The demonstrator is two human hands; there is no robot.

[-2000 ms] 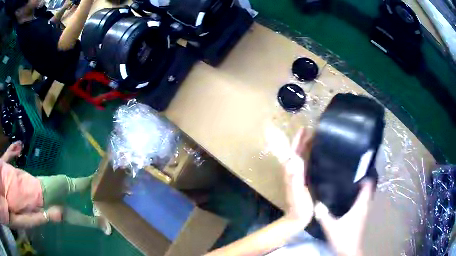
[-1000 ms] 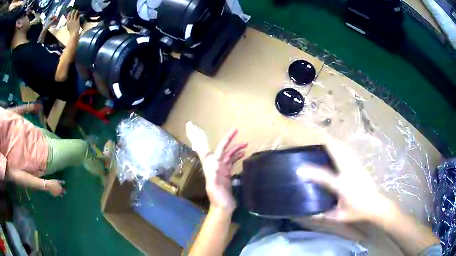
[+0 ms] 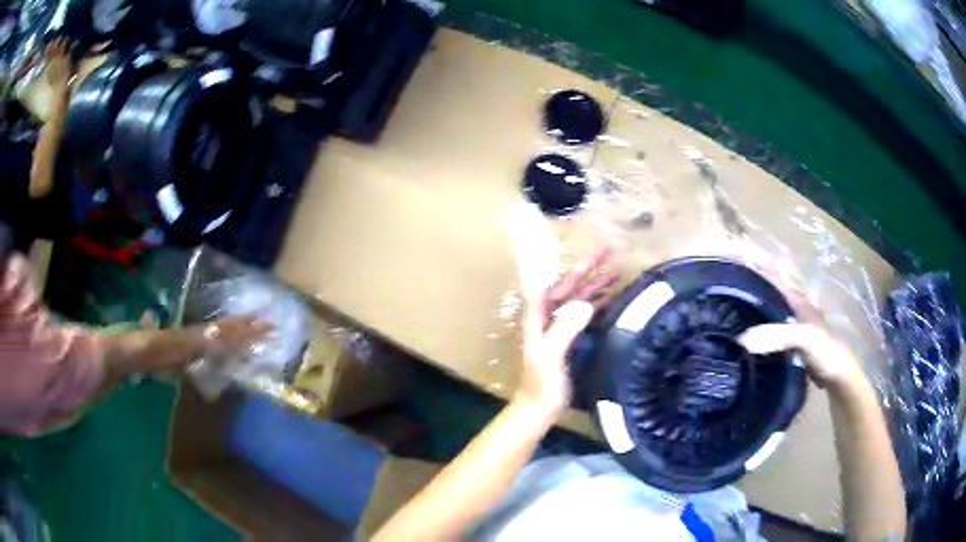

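Note:
A black drum-shaped appliance unit is tilted at the bench's front edge, its face towards me, with radial vanes around the centre and white segments on its rim. My right hand holds its right side, thumb over the face near the centre. My left hand is at its left side, fingers apart; whether it touches the unit is unclear. White tips show on both thumbs. Two glossy black discs lie behind on the cardboard sheet.
Several other units stand at the far left. Clear film lies on the bench, with a bag of dark discs at the right. An open carton and a person's hand on clear plastic are below left. A green conveyor runs behind.
The unit has been turned from side-on so its vaned face shows, and sits further right. My left hand has moved right beside it. The other person's arm now reaches to the plastic.

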